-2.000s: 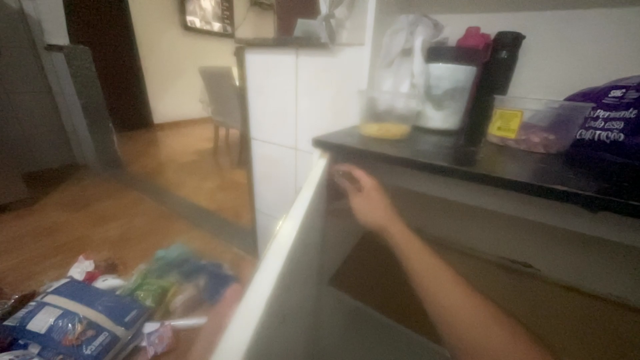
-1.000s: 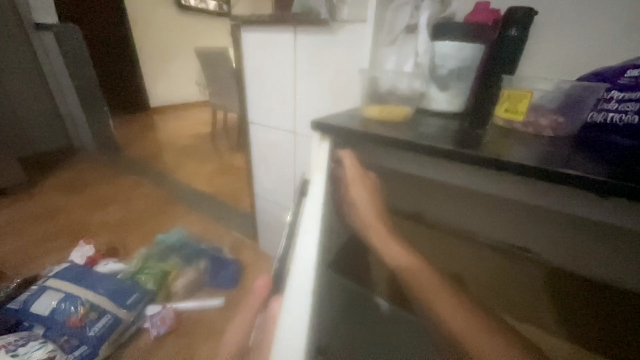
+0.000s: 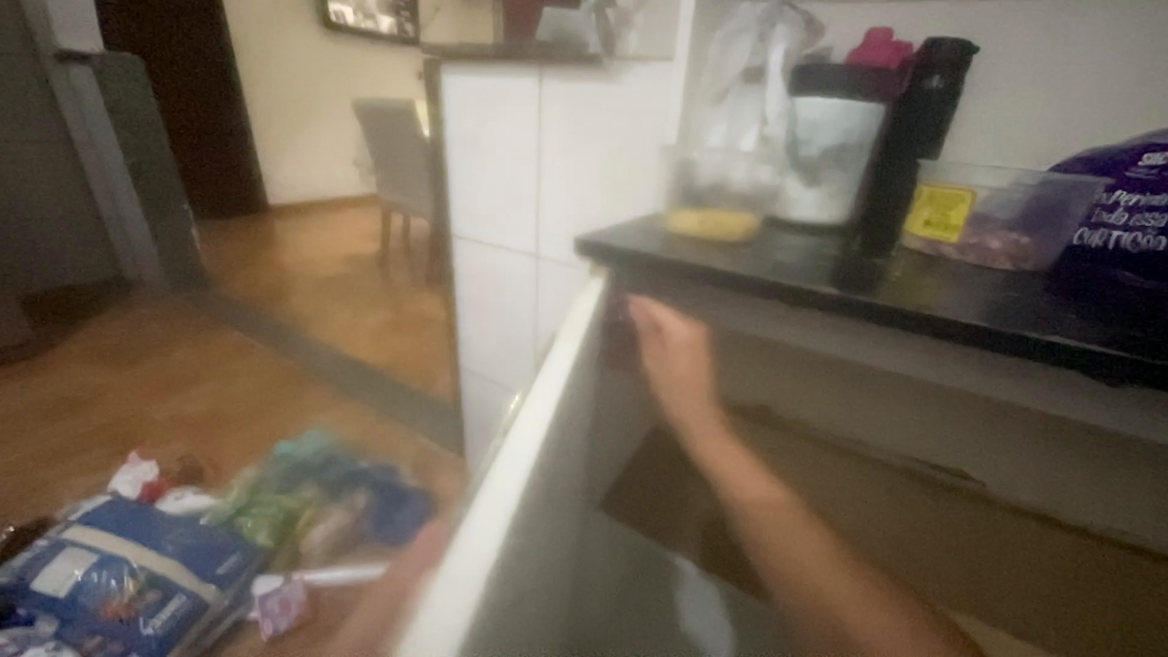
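A cabinet door (image 3: 538,438) stands open, its white edge running from the counter corner down to the bottom of the view. My right hand (image 3: 671,351) is on the inner side of the door, near its top and just under the dark stone counter (image 3: 876,301); its fingers are blurred and partly turned away, so what they touch is unclear. On the outer side of the door my left arm shows low down as a blur, the hand largely hidden by the door edge. Beneath the counter lies the dim inside of the cabinet (image 3: 867,474).
On the counter stand a clear tub with yellow contents (image 3: 716,224), a white container with dark lid (image 3: 830,155), a black bottle (image 3: 922,137), a clear tub with yellow label (image 3: 1004,228) and a purple bag (image 3: 1122,219). Packaged goods (image 3: 128,566) lie on the floor, left. A tiled half wall (image 3: 493,164) adjoins.
The door edge has swung somewhat between the frames. My right hand stays near the door's top under the counter corner. My left hand, partly visible by the door a second ago, is now mostly hidden.
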